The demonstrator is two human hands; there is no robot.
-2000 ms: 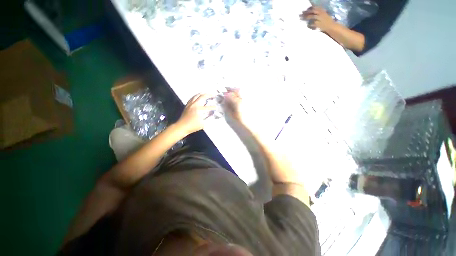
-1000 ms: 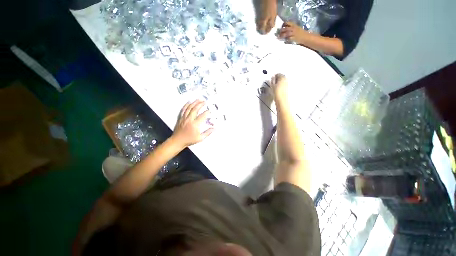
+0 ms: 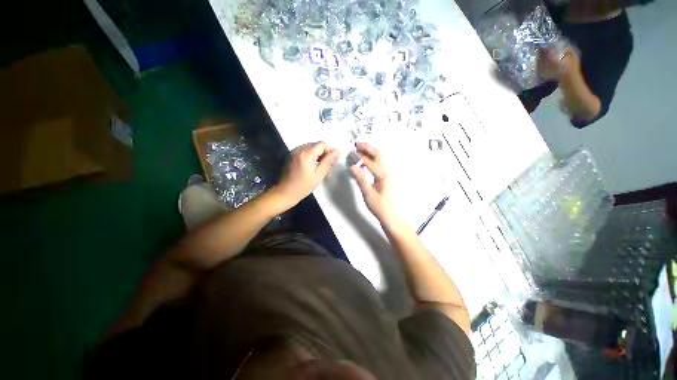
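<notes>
My left hand (image 3: pixel 303 174) is over the white tabletop near its left edge, thumb and fingertips close together; glare hides whether they hold anything. My right hand (image 3: pixel 375 178) is just to the right, with a small clear plastic piece (image 3: pixel 355 157) that looks pinched at its fingertips. The two hands are close but apart. A heap of loose clear plastic pieces (image 3: pixel 334 33) covers the far part of the table, with scattered pieces nearer my hands. One piece (image 3: pixel 436 145) lies alone to the right.
An open brown carton (image 3: pixel 202 152) of shiny pieces sits below the table's left edge. A pen (image 3: pixel 433 215) lies right of my hand. Clear trays (image 3: pixel 557 211) and a dark bottle (image 3: pixel 568 319) are at the right. Another person's arm (image 3: pixel 579 85) is by a clear bag (image 3: pixel 516 44).
My right hand has come back from the right side of the table to beside my left hand. My left hand's fingers have drawn together. The other person's hand has moved to the clear bag.
</notes>
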